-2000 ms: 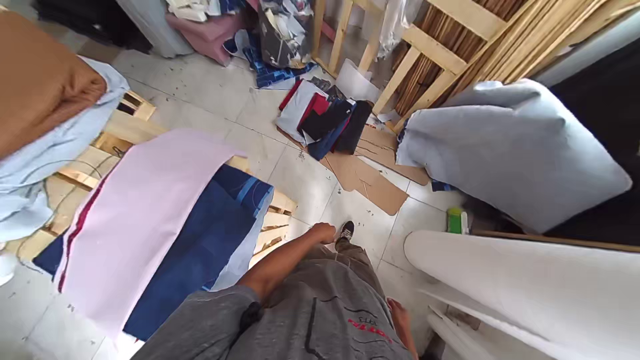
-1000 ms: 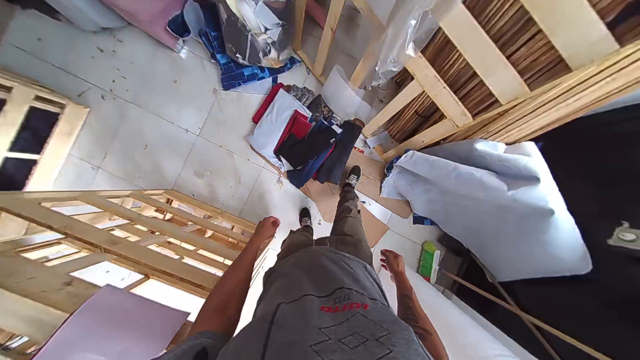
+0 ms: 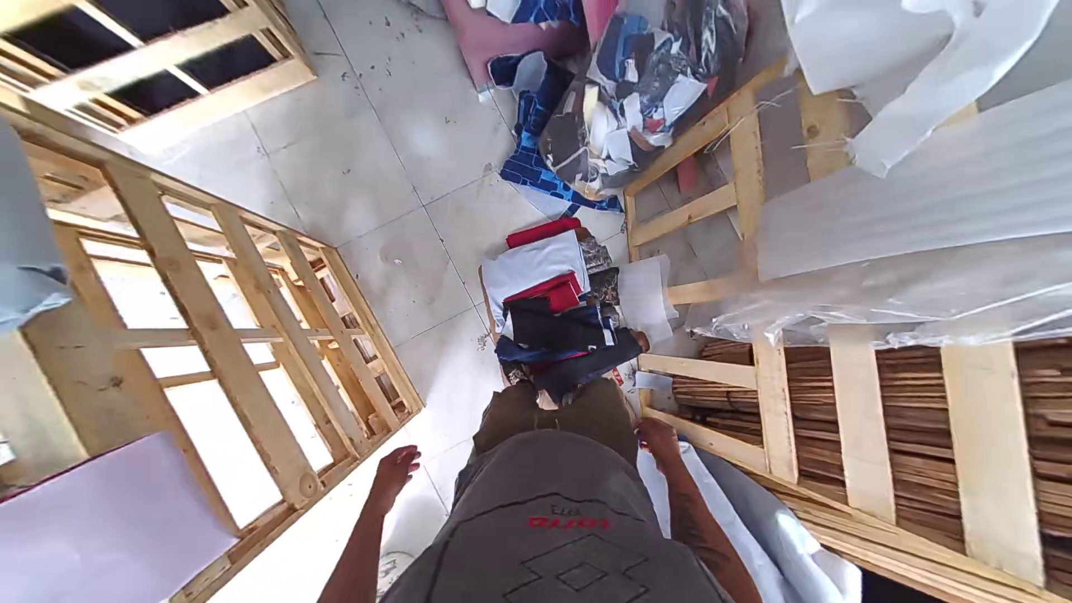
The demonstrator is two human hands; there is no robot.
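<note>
My left hand (image 3: pixel 395 474) hangs at my side with its fingers loosely bent and nothing in it, nearest to the slatted wooden frame (image 3: pixel 243 335) on the left. At my other side, my right hand (image 3: pixel 657 439) is lowered beside my thigh, its fingers curled; whether it holds anything cannot be made out. Directly in front of my legs lies a pile of folded fabric pieces (image 3: pixel 536 268) on the floor, white, red, black and dark blue. A dark rolled cloth (image 3: pixel 595 362) lies across its near end. My feet are hidden.
Clear plastic bags of fabric scraps (image 3: pixel 636 100) stand ahead beside blue patterned cloth (image 3: pixel 536 159). Wooden racks (image 3: pixel 775 410) with stacked thin wood strips (image 3: pixel 888 419) line the right, with plastic-wrapped white sheeting (image 3: pixel 921 226) above. Pale pink fabric (image 3: pixel 117 519) lies at lower left. Grey-white cloth (image 3: pixel 754 536) is at lower right.
The fabric pile and the scrap bags are now straight ahead and closer, as the view has moved forward and turned right. Both arms hang lower beside my body.
</note>
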